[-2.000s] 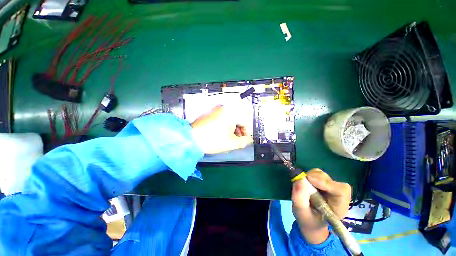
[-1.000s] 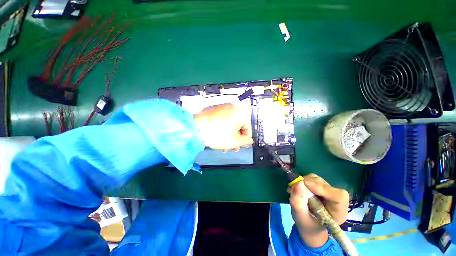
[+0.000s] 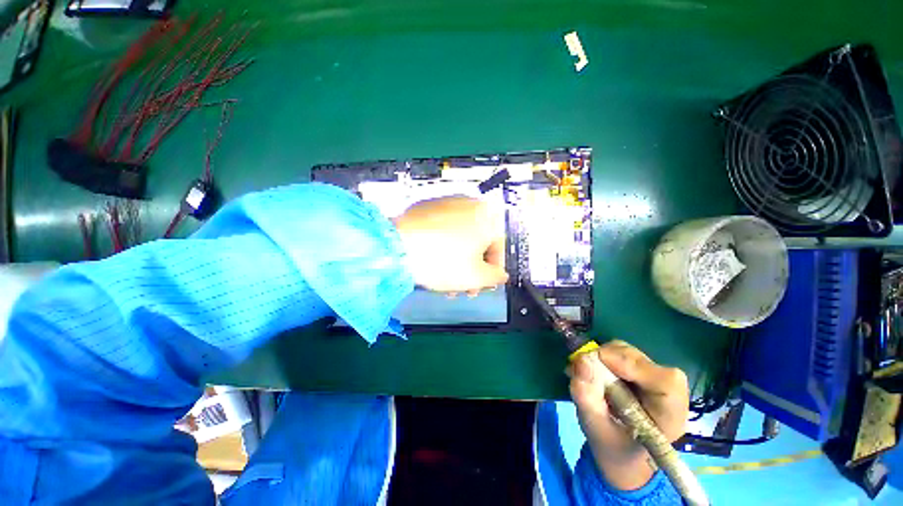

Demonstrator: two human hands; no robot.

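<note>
The black-framed tablet assembly [image 3: 337,176] lies open on the green bench, with a silver-white plate [image 3: 455,308] in its middle and a bright circuit board [image 3: 543,237] at its right end. My right hand [image 3: 629,400] grips the soldering iron [image 3: 634,407] by its pale handle. The iron's dark tip is at the lower left edge of the board. My left hand [image 3: 453,247] rests over the plate, its fingertips near the iron's tip. Whether its fingers pinch something small cannot be seen. A black tape piece [image 3: 494,180] lies at the board's upper left.
A black fan [image 3: 797,148] stands at the right. Below it are an off-white cup [image 3: 673,267] with crumpled material and a blue ribbed box [image 3: 792,341]. At the left lie red lead wires [image 3: 149,99] in a dark holder [image 3: 94,170]. A yellowish scrap [image 3: 575,50] lies beyond the tablet.
The view has shifted slightly. The iron's tip has moved a little left and up along the board's lower edge. My left hand stays over the plate.
</note>
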